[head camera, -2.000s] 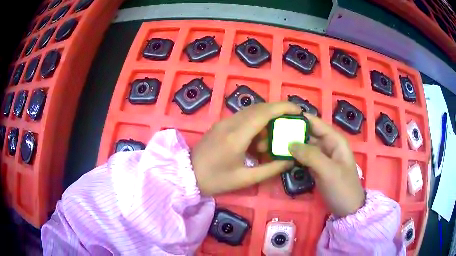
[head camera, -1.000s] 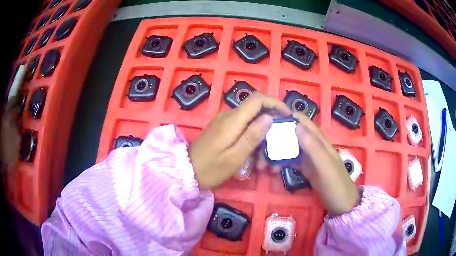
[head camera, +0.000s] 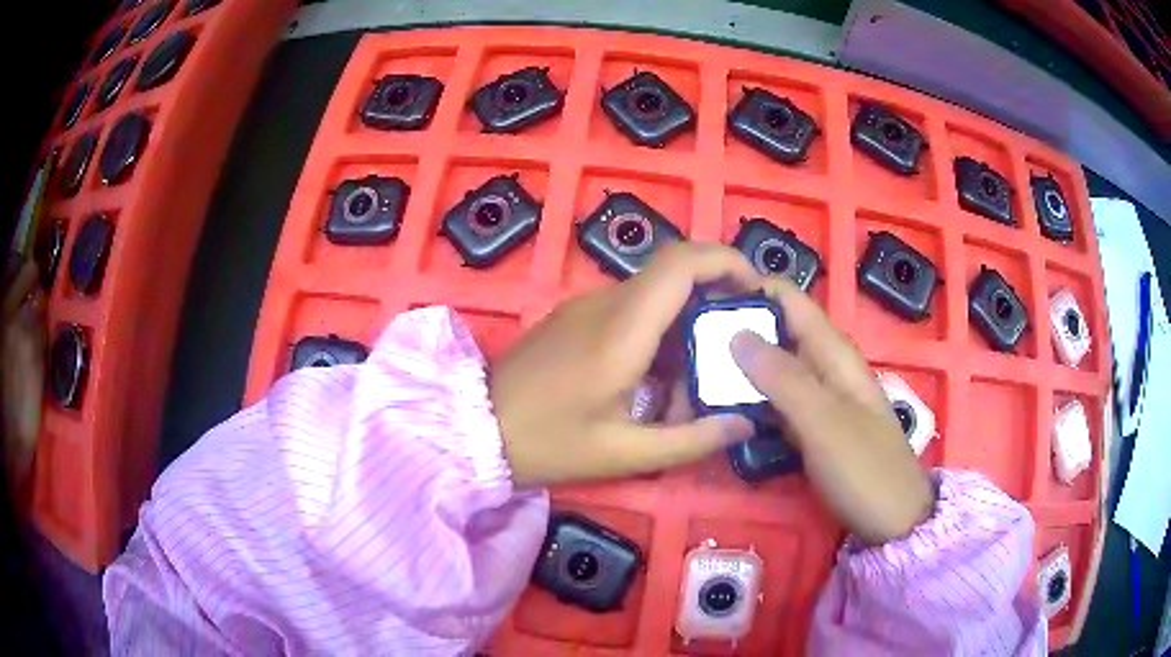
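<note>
A dark smartwatch unit [head camera: 719, 375] with a lit white screen faces up above the middle of the red-orange compartment tray [head camera: 565, 166]. My left hand [head camera: 584, 372] holds it by its edges, thumb at the lower edge and fingers behind the top. My right hand [head camera: 841, 411] is at its right side, with the thumb on the screen. My right fingers are partly hidden behind the unit. Dark units [head camera: 492, 221] lie face down in the tray pockets, with several light ones [head camera: 719, 593] at the right and bottom. The hands cover some middle pockets.
A neighbouring red-orange tray [head camera: 193, 167] with glossy dark units stands at left; part of another person's hand [head camera: 22, 359] is at its far left edge. White paper [head camera: 1120, 276] and a blue pen [head camera: 1140, 336] lie at right. A pale metal rail [head camera: 552, 18] runs behind.
The screen was greenish-white with a thumb low on it, then plain white with the right thumb off it. Now the right thumb is on the screen, higher up. Another person's hand has appeared at far left.
</note>
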